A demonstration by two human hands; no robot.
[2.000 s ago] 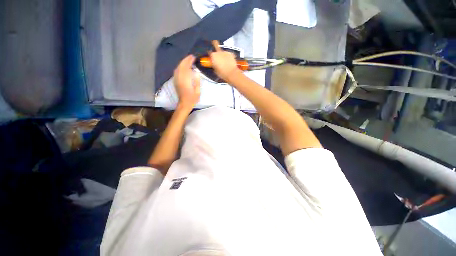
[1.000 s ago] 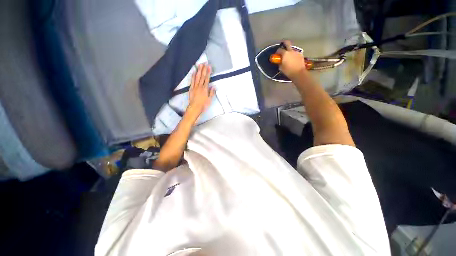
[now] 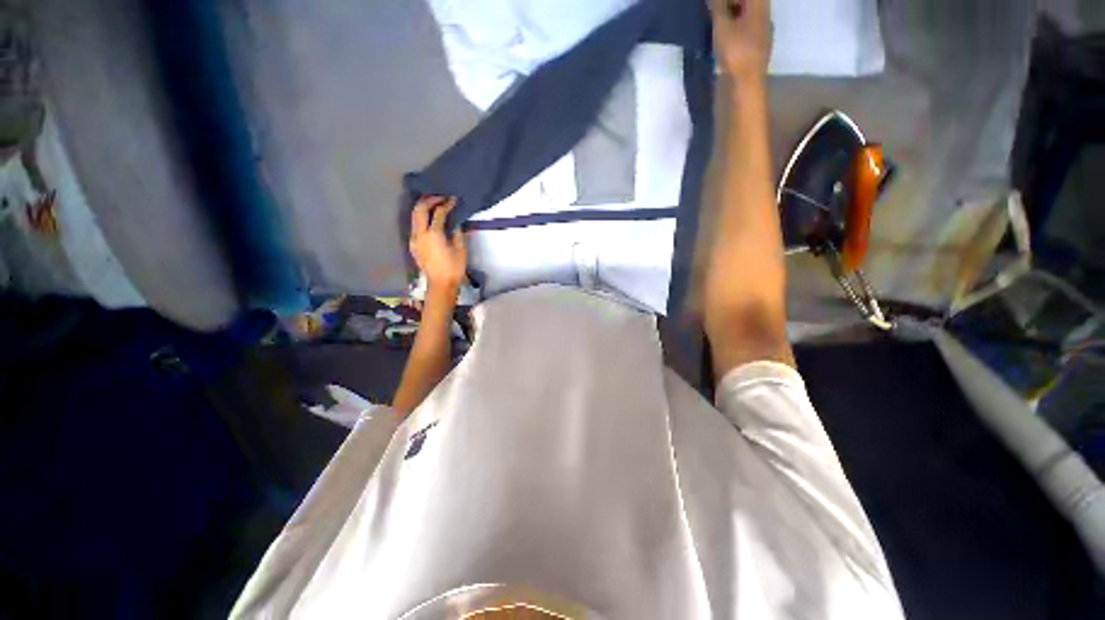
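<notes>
The pale garment piece (image 3: 660, 145) lies on the grey ironing table, with a dark panel (image 3: 539, 115) slanting across it and a narrow dark strip (image 3: 570, 219) running across its near part. My left hand (image 3: 438, 242) is at the dark panel's near left corner, fingers curled on its edge. My right hand (image 3: 742, 34) reaches to the far side, at the dark band's right edge, partly at the picture's top edge; its grip is unclear. The iron (image 3: 818, 188) stands on the table right of my forearm, its orange handle (image 3: 863, 206) free.
The table cover (image 3: 327, 109) extends left towards a blue edge (image 3: 230, 145) and a padded grey roll (image 3: 133, 158). Another pale piece (image 3: 830, 36) lies at the far right. A pale pipe (image 3: 1030, 436) runs at the lower right. Cloth scraps (image 3: 364, 320) lie below the table edge.
My right hand has let go of the iron and moved to the far side of the garment. My left hand has moved from flat on the pale cloth to the dark panel's left corner.
</notes>
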